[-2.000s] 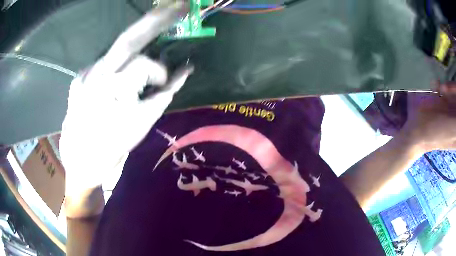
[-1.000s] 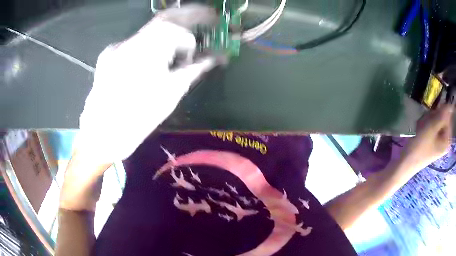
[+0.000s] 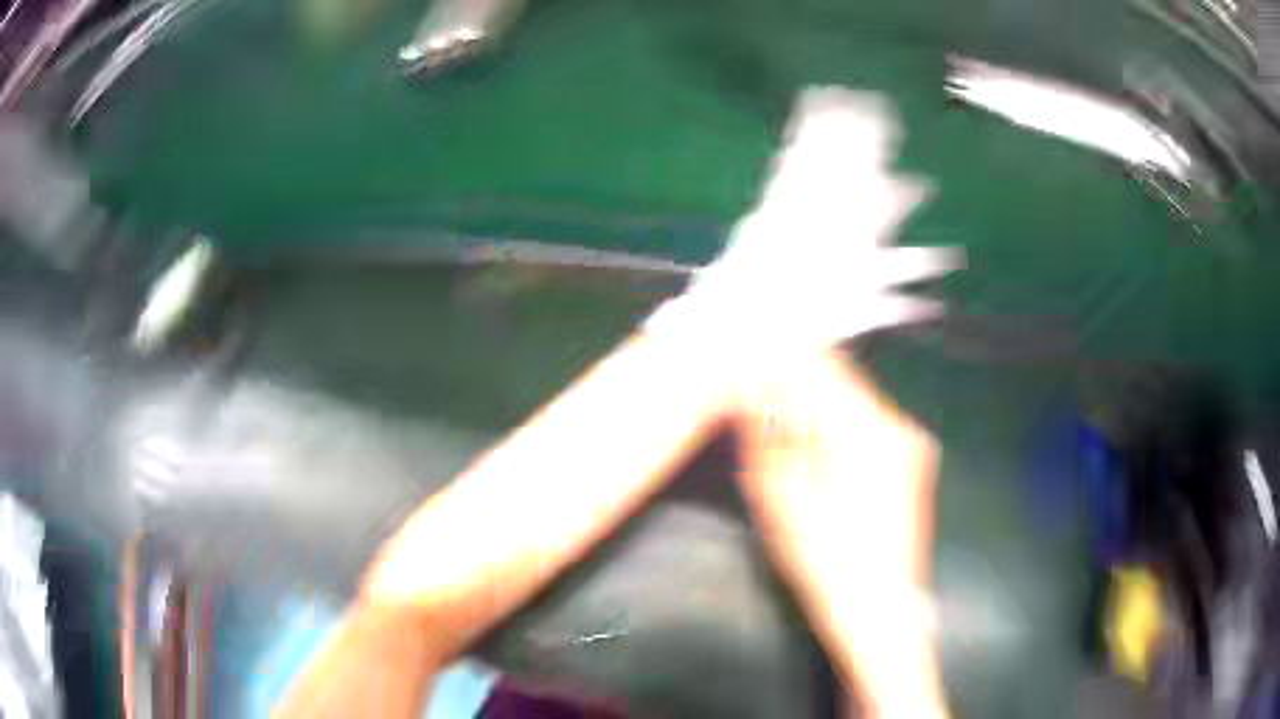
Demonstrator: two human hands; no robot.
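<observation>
The picture is strongly blurred. My left hand (image 3: 814,239), in a white glove, reaches across the middle of the view with its fingers spread, and nothing shows in it. My bare right hand (image 3: 840,450) is just below it, touching or overlapping the glove's lower part near the wrist. The right fingers are hidden or washed out, so I cannot tell whether they hold anything. No circuit board can be made out.
The dark green mat (image 3: 562,141) spans the bench. A blurred white long piece (image 3: 1074,120) lies at the upper right, another pale piece (image 3: 461,31) at the top. The yellow sponge (image 3: 1134,618) and blue handles (image 3: 1102,471) are at the right.
The view has swung up over the bench. My left hand has left the green board and wires. My right hand has moved from the stand at the right to beside my left hand.
</observation>
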